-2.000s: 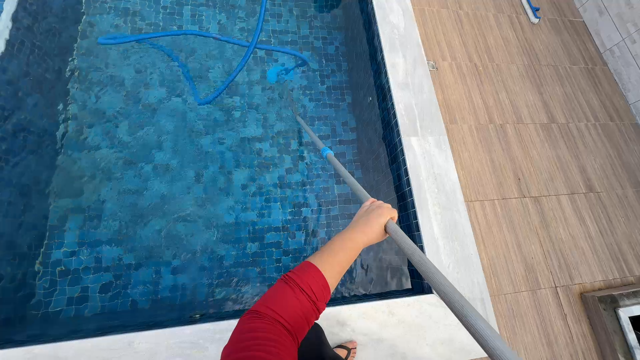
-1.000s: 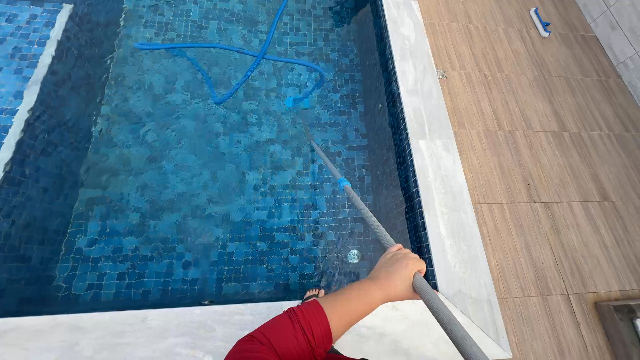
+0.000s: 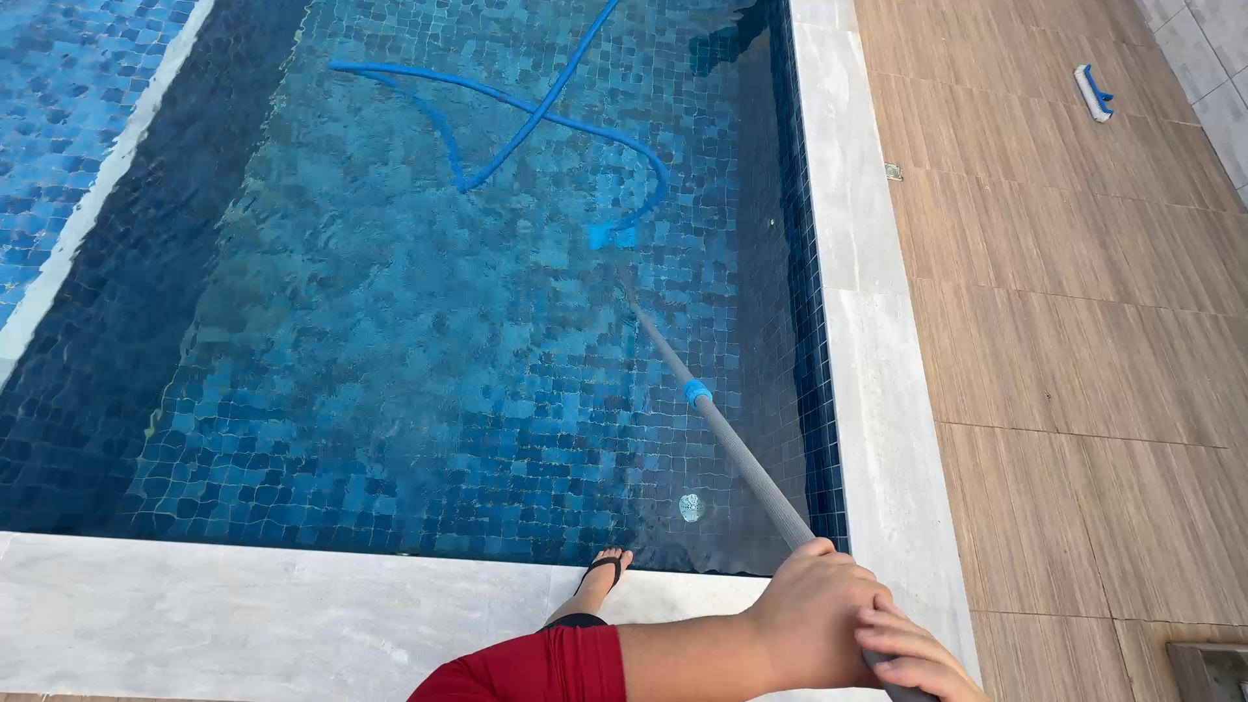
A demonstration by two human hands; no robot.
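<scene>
My left hand (image 3: 824,614), its arm in a red sleeve, is closed around a grey telescopic pole (image 3: 751,468) near the bottom of the view. Just below and behind it, my right hand (image 3: 916,658) also wraps the pole, partly cut off by the frame's bottom edge. A light-blue collar (image 3: 696,392) joins the pole's sections. The pole's far end slants down into the pool water. Beyond it, a light-blue pool vacuum head (image 3: 612,237) lies underwater, with a blue hose (image 3: 546,112) looping from it. Ripples blur where pole and head meet.
Pale stone coping (image 3: 877,390) borders the tiled pool. A foot in a black flip-flop (image 3: 606,570) stands at the near edge. A white and blue pool brush (image 3: 1093,94) lies on the wood-look deck (image 3: 1053,361). A dark-framed fixture (image 3: 1209,668) sits at the lower right.
My right hand has come into view on the pole, behind my left hand. The foot at the near edge shows more fully than a second ago.
</scene>
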